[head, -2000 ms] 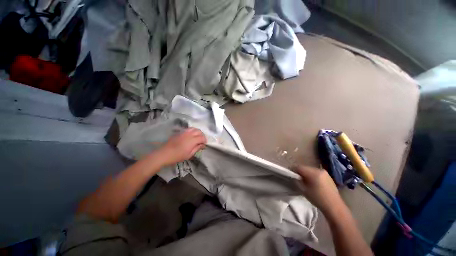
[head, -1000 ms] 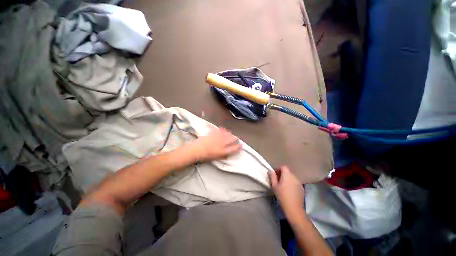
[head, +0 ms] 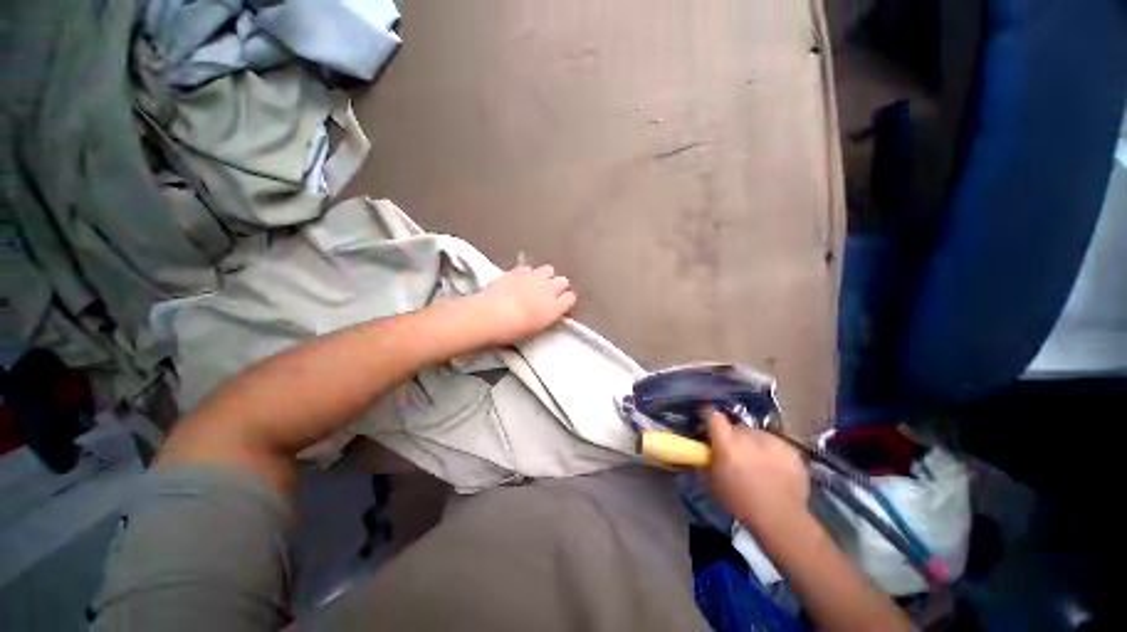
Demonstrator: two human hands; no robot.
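Observation:
A beige garment piece [head: 556, 383] lies along the near edge of the brown pressing table [head: 643, 161]. My left hand [head: 534, 300] rests on its far edge, fingers bent over the cloth; whether it pinches the edge is hard to tell. My right hand [head: 748, 459] is closed around the yellow handle of the dark steam iron [head: 698, 389]. The iron is at the right end of the garment, its tip towards the left. My fingers hide part of the handle.
A khaki garment heap [head: 74, 161] with light grey-blue cloth [head: 334, 31] on top is at the left. A blue padded board [head: 1026, 185] stands at the right. Blue hoses trail from the iron towards a white bag [head: 908, 512] at lower right.
My right hand has let go of the garment edge and taken hold of the iron, which has moved from the table's middle to the garment's right end. My left hand has shifted slightly up.

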